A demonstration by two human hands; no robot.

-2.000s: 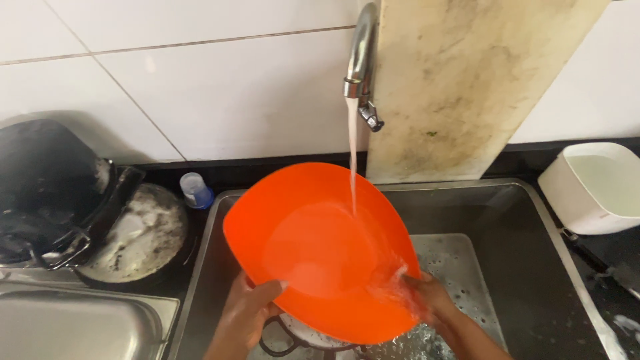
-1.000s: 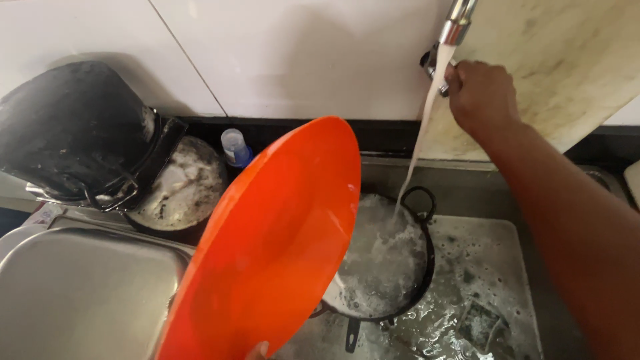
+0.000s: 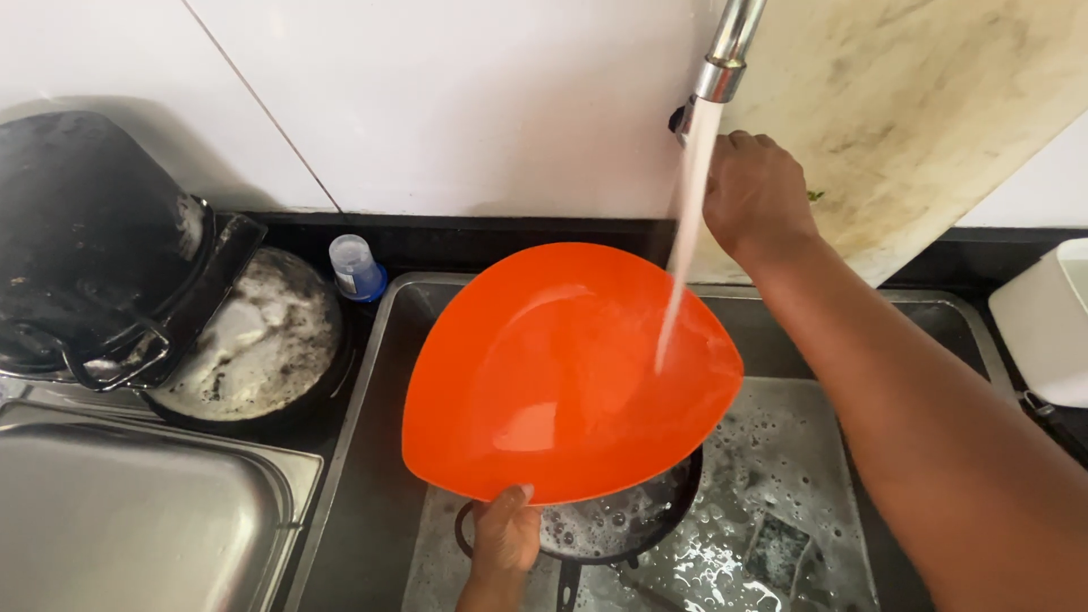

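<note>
My left hand (image 3: 507, 531) grips the near rim of an orange bowl (image 3: 544, 365), thumb over the edge, holding it above the sink. Water from the metal faucet (image 3: 721, 81) runs into the right part of the bowl. My right hand (image 3: 756, 191) is at the tap's valve (image 3: 680, 121), just behind the stream; its fingers are partly hidden, so its grip cannot be made out. Beneath the bowl, a dark-rimmed pot (image 3: 612, 523) with sudsy water stands in the sink, mostly covered by the bowl.
The steel sink (image 3: 357, 450) holds soapy water and a dark scouring pad (image 3: 778, 548). On the left are a large black pot (image 3: 93, 238), a soiled round pan (image 3: 255, 340), a steel tray (image 3: 136, 510) and a small blue-based container (image 3: 357, 270). A white container (image 3: 1050, 323) stands right.
One second ago the bowl was steeply tilted left of the stream; now it is under the water, its inside facing up. My right hand has gone from the bowl's rim to the tap valve.
</note>
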